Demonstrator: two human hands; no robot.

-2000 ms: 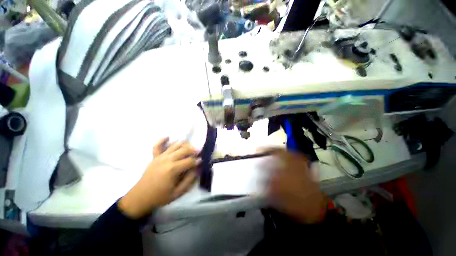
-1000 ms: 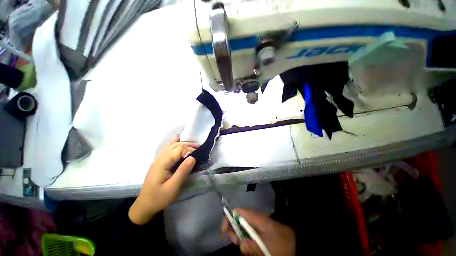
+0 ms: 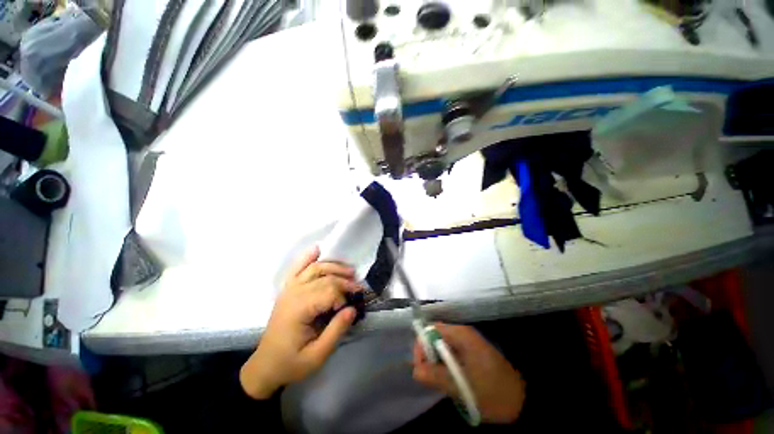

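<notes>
A white fabric panel (image 3: 348, 242) with a black strip (image 3: 386, 216) along its curved edge lies in front of the sewing machine. My left hand (image 3: 310, 318) holds the panel and the strip's lower end at the table's front edge. My right hand (image 3: 471, 369) holds scissors (image 3: 433, 341) by their pale handles. The blades point up and left to the outer edge of the black strip. Whether they touch or cut the fabric cannot be told.
The sewing machine head (image 3: 543, 106) spans the upper right. Black scraps (image 3: 560, 191) and a blue strip (image 3: 531, 208) lie below it. Stacked panels (image 3: 182, 51) and a long white piece (image 3: 92, 195) are at left. A red crate (image 3: 601, 364) and green basket (image 3: 114, 424) are below.
The scissors have left the spot right of the needle and are in my right hand. Over the last second, their blades moved up and right along the strip, and my left hand shifted slightly right.
</notes>
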